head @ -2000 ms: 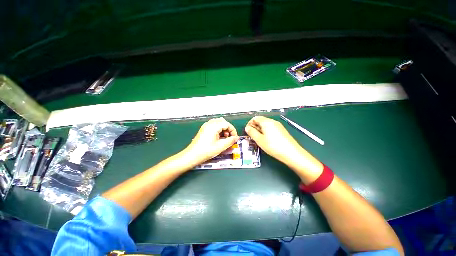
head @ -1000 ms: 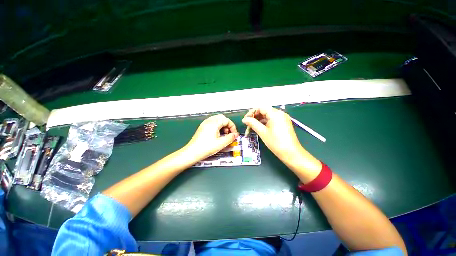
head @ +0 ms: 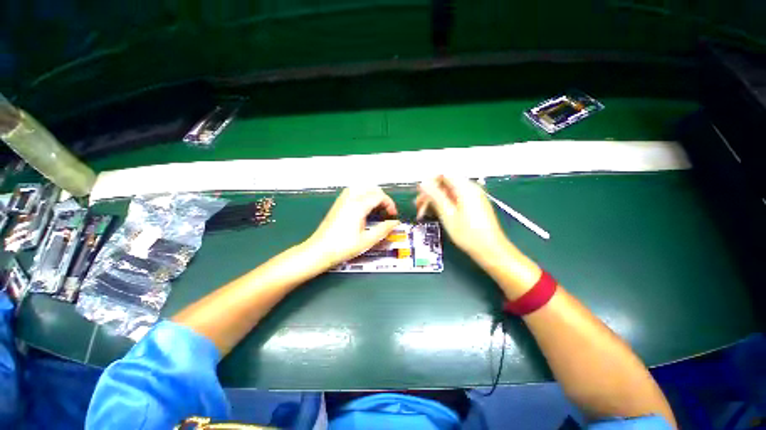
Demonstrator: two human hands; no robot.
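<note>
An opened phone assembly lies flat on the dark green bench in front of me, with orange flex strips and a green spot showing. My left hand rests over its left and upper part, thumb on the phone and fingers curled at its far edge. Whether it pinches a thin cable cannot be seen. My right hand is just beyond the phone's upper right edge, its fingers blurred and apart, with nothing visible in them. Silver tweezers lie on the bench right of my right hand.
A crinkled clear bag lies left, with black cables sticking out. Phone assemblies crowd the far left. Beyond the white strip, the green conveyor carries spaced phones. A slanted pale post stands upper left.
My right hand has lifted off the phone's upper right part and its fingers have spread. My left hand stays at the phone. The phones on the conveyor have moved right.
</note>
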